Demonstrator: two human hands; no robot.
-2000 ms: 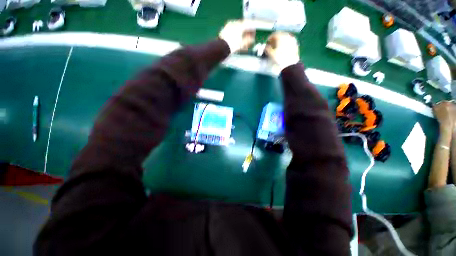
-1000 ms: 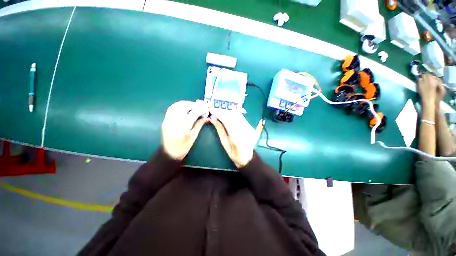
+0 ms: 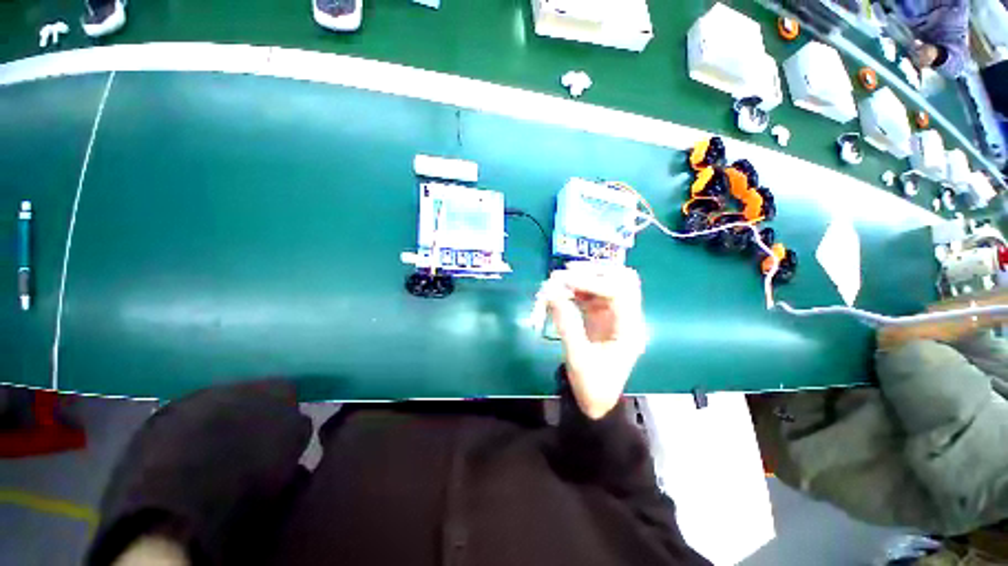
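Note:
The left tester [image 3: 470, 221], a white-blue box with a pale screen and button row, lies on the green bench with a black oval cradle [image 3: 429, 284] at its front edge. The right tester [image 3: 595, 216], with coloured wires at its top right, stands beside it. My right hand [image 3: 602, 326] is at the right tester's front edge, fingers bent and blurred, and hides its cradle. Whether it holds a small part cannot be told. My left hand [image 3: 153, 552] is low at the bottom left, mostly cut off by the picture's edge.
Orange-and-black parts [image 3: 732, 199] lie right of the testers, with a white cable [image 3: 818, 311] running past. A teal pen [image 3: 24, 254] lies at left, a white sheet [image 3: 840, 260] at right. White boxes [image 3: 724, 50] and earbuds [image 3: 576, 82] are on the belt. Another person's sleeve [image 3: 940, 415] is at right.
My hands have parted. The right moved from the left tester's front edge to the right tester's; the left dropped to the bottom left. The view shows more of the belt.

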